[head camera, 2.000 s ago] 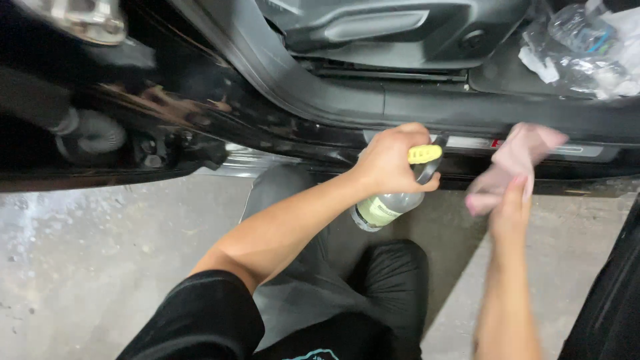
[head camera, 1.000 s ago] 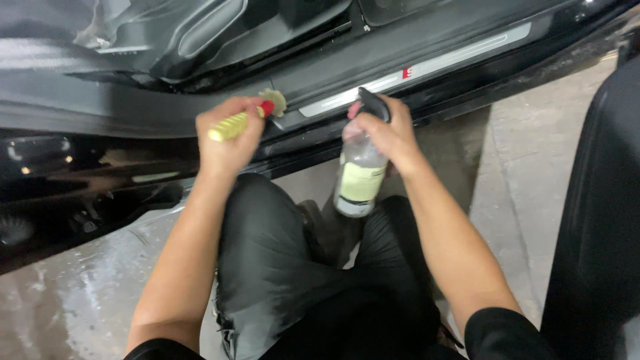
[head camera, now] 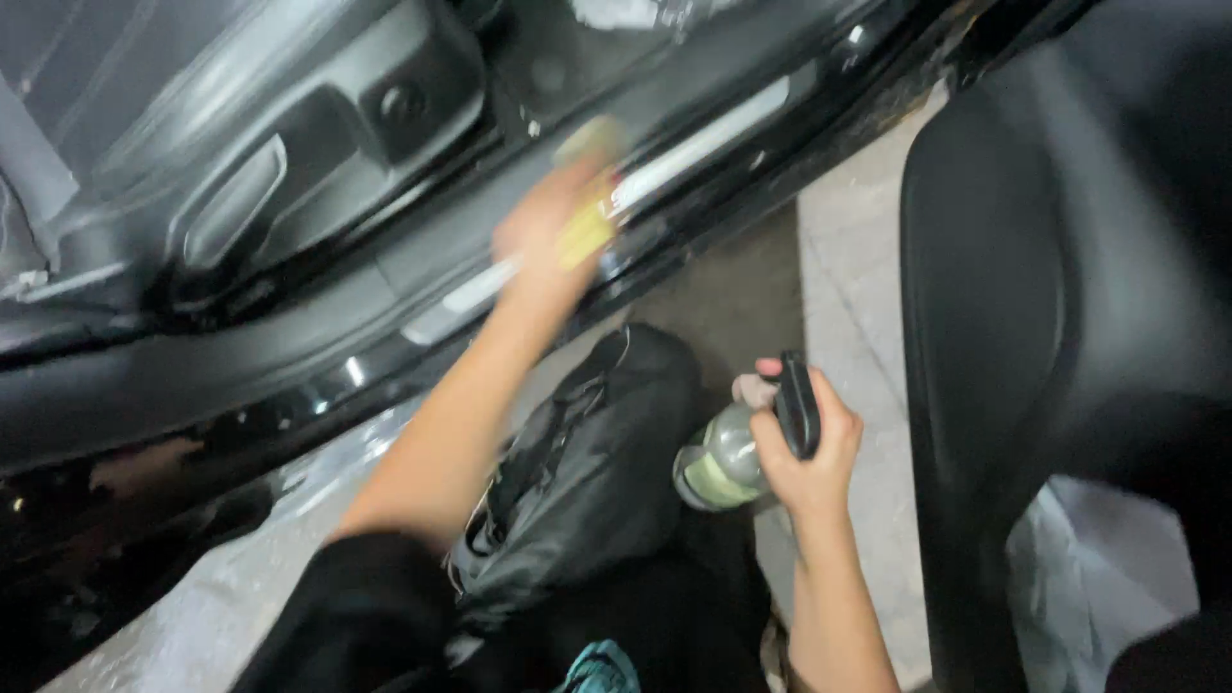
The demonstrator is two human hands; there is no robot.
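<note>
My left hand [head camera: 553, 226] is closed around the yellow handle of a brush [head camera: 587, 231], blurred by motion. The brush's pale bristle head is over the car's door sill [head camera: 366, 289], beside the silvery sill plate [head camera: 707, 144]; whether it touches cannot be told. Lower right, my right hand [head camera: 813, 433] grips the black trigger head of a clear spray bottle [head camera: 722, 462], which has a pale green label and is tilted over the floor by my knee. A bit of pink cloth [head camera: 754, 390] shows by the fingers of that hand.
Above the sill is the side of a car seat [head camera: 337, 144] with its adjusting lever. Crumpled clear plastic [head camera: 626, 12] lies on the car floor at the top. The dark inner panel of a car door [head camera: 991, 250] stands at the right. Concrete floor [head camera: 852, 289] shows between door and sill.
My left hand has moved the brush rightward along the sill. My right hand with the spray bottle has moved away from the sill. Two seconds ago my left hand held the bottle too. The view has turned.
</note>
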